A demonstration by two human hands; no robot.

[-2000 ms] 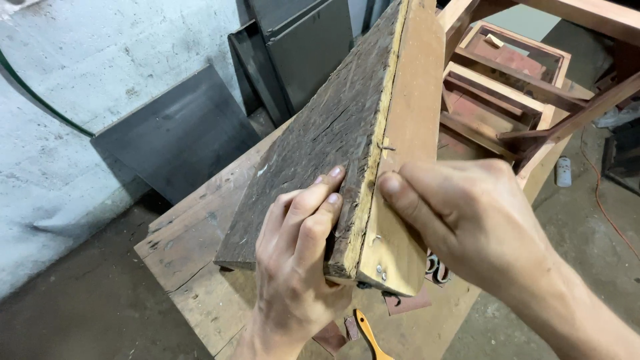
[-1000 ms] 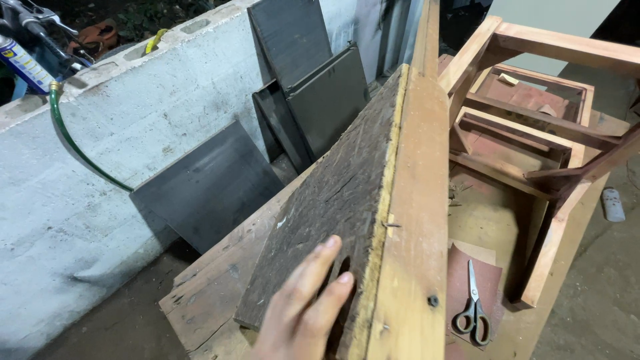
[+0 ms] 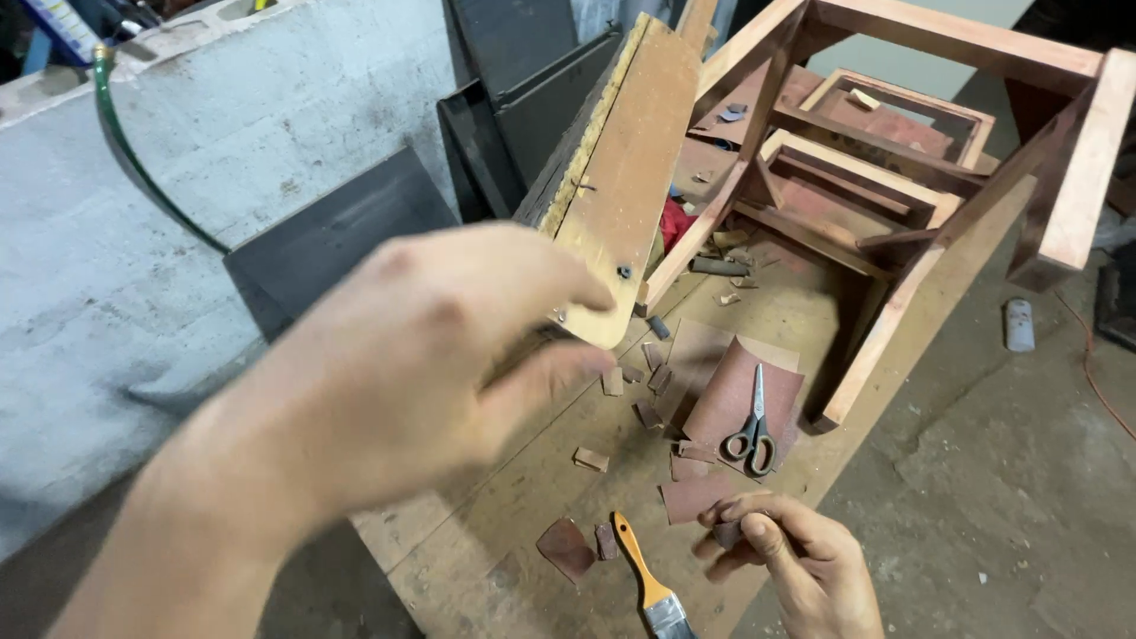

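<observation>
My left hand (image 3: 426, 355), blurred, reaches across the front of a wooden piece (image 3: 626, 169) with a rough foam edge and a dark side; fingers and thumb are apart at its lower end, and contact cannot be told. Low at the right, my right hand (image 3: 790, 550) pinches a small dark piece of sandpaper (image 3: 728, 532) between thumb and fingers. Beside it lie a cut sandpaper strip (image 3: 697, 499) and a paintbrush (image 3: 641, 568) with an orange handle. Scissors (image 3: 756, 426) with black handles rest on a reddish sandpaper sheet (image 3: 714, 390).
A wooden chair frame (image 3: 887, 275) lies on the wooden worktable (image 3: 497, 532) at the right. Scraps of sandpaper (image 3: 568, 548) are scattered about. Dark panels (image 3: 346, 231) lean on the pale block wall (image 3: 293, 106), where a green hose (image 3: 146, 177) hangs. A can (image 3: 1019, 324) is on the floor.
Two seconds ago both hands were on the wooden piece. My right hand has left it and is now low at the right. My left hand has come across the front of the piece.
</observation>
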